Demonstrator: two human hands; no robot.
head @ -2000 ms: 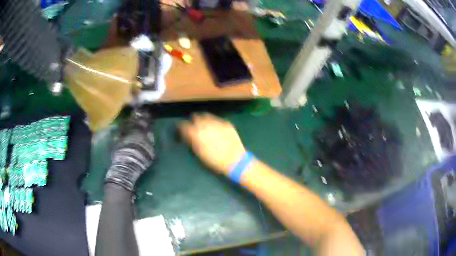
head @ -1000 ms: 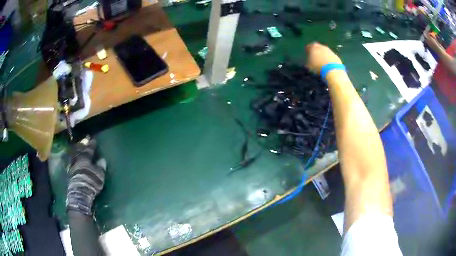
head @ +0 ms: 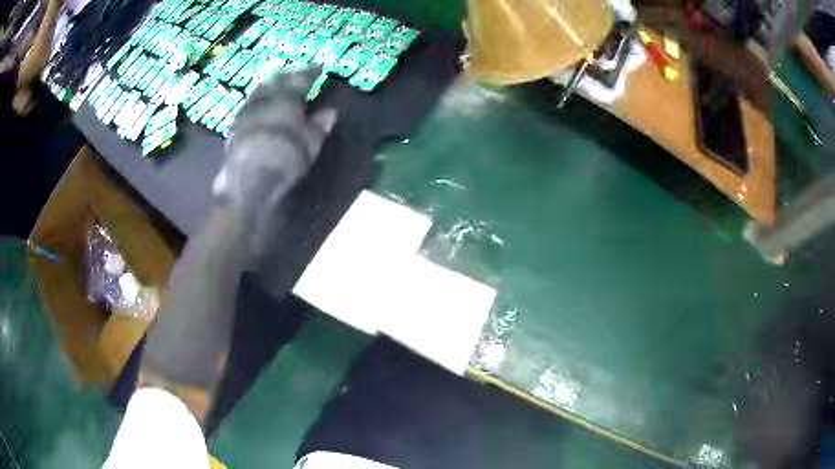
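Note:
My left hand [head: 279,133], in a mottled grey glove, reaches over the near edge of the rows of small green circuit boards [head: 233,59] on the black mat [head: 366,137]. It is blurred. A small green piece [head: 318,87] shows at its fingertips; I cannot tell whether it is gripped. My right hand cannot be made out; the lower right is dark and blurred.
The amber fume hood [head: 536,37] and brown wooden stand [head: 677,137] with a black phone [head: 721,128] stand at the far right. White sheets [head: 394,275] lie at the near edge. A cardboard box [head: 69,284] with plastic bags is lower left.
The view has swung left. My left hand has moved from below the hood to the boards. My right hand, earlier at the dark cable pile, is no longer discernible.

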